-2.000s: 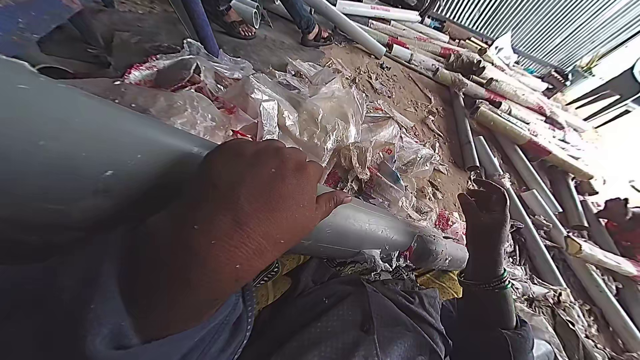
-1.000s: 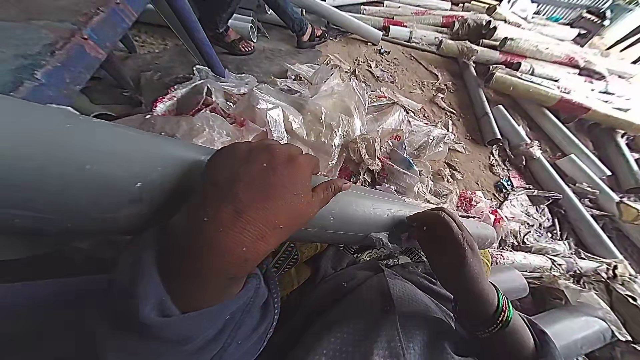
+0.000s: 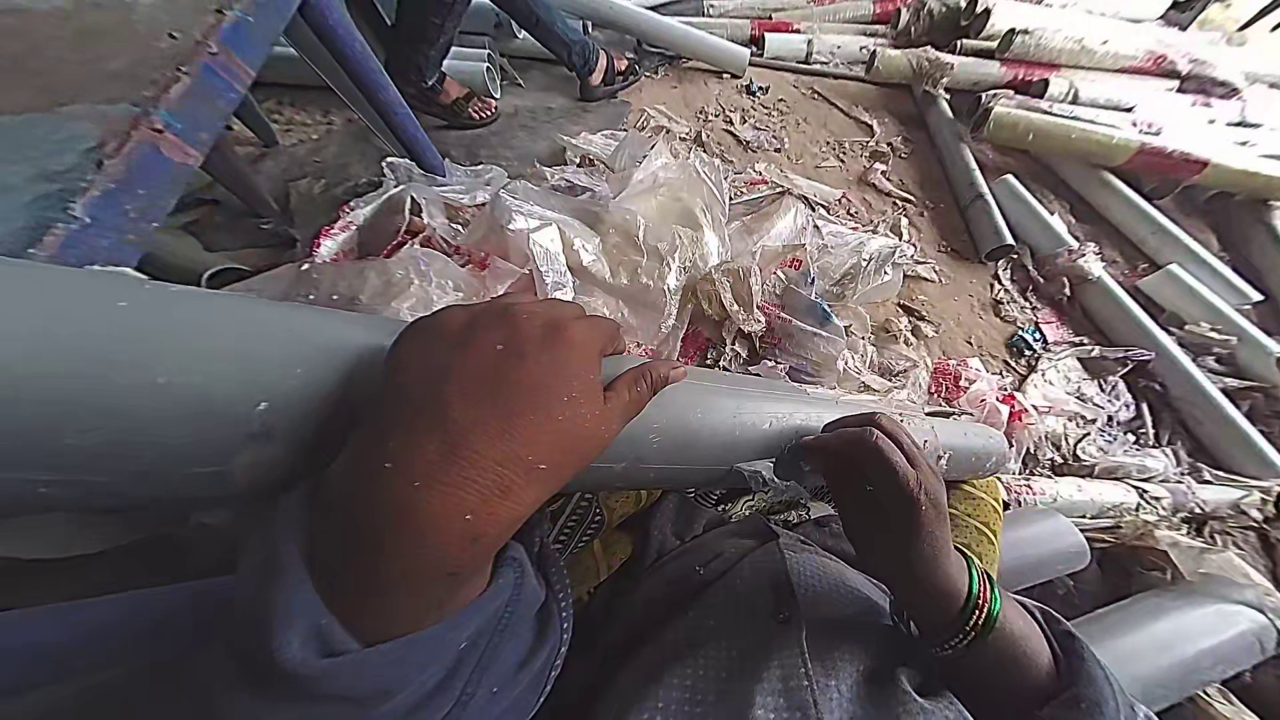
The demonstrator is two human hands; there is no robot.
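Note:
A long grey plastic pipe (image 3: 720, 420) lies across my lap, its wide part at the left and its narrower end at the right. My left hand (image 3: 500, 430) rests over the top of the pipe and grips it, thumb pointing right along it. My right hand (image 3: 885, 490), with green and red bangles (image 3: 975, 600) at the wrist, is closed at the pipe's near side, close to its right end. A thin scrap of clear plastic film (image 3: 770, 480) hangs at the pipe beside its fingertips; what those fingers pinch is hidden.
Crumpled clear plastic wrapping (image 3: 640, 240) is heaped just beyond the pipe. Several grey pipes (image 3: 1150, 340) and wrapped pipes (image 3: 1090, 145) lie at the right and back. A blue metal frame (image 3: 170, 140) stands at the upper left, near another person's sandalled feet (image 3: 455, 105).
Two seconds ago my right hand was raised beyond the pipe's right end; one second ago it was down on the pipe, where it stays. My left hand has kept its hold. The view has tilted.

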